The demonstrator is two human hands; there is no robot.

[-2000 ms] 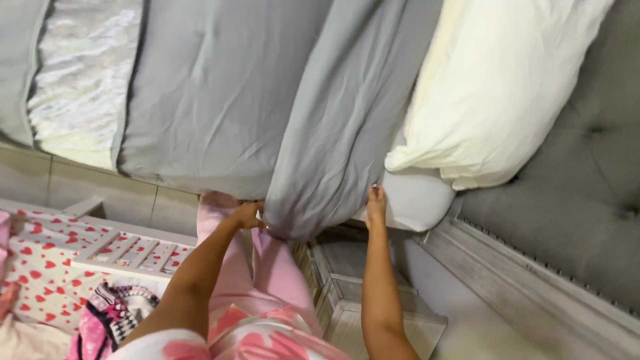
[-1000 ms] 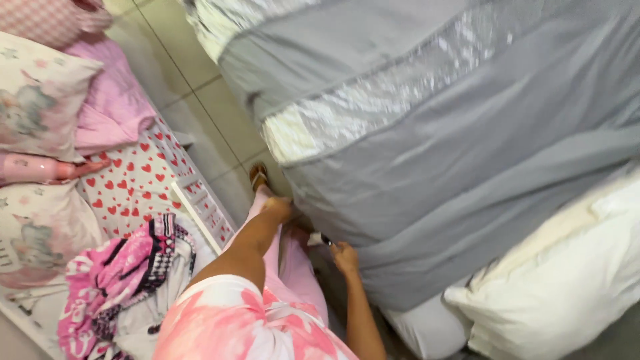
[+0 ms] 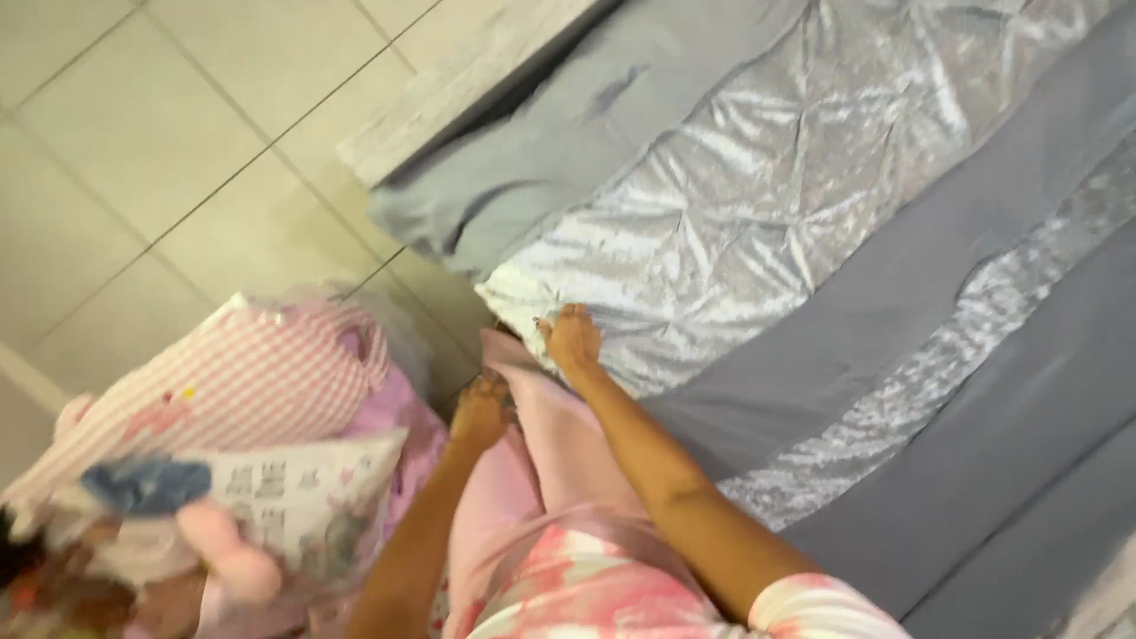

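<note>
A grey bedspread (image 3: 852, 355) with shiny silver velvet bands covers the bed. My right hand (image 3: 572, 339) is at the near edge of the wide, pinch-pleated silver band (image 3: 701, 222), its fingers curled against the cloth; whether it grips the edge is unclear. My left hand (image 3: 482, 410) hangs beside my pink trouser leg, just left of the bed, with its fingers bent and blurred. No object shows clearly in it.
At the lower left lie a pink checked pillow (image 3: 266, 373), a white printed pillow (image 3: 311, 484) and a doll or toy, partly visible. Pale floor tiles (image 3: 177, 169) stretch across the upper left. A light wooden bed frame (image 3: 461, 89) runs along the bed's far end.
The view has moved from the headboard end and white pillow toward the foot of the bed. My right hand, earlier at the grey cloth beside the pillow, is now at the wide silver band.
</note>
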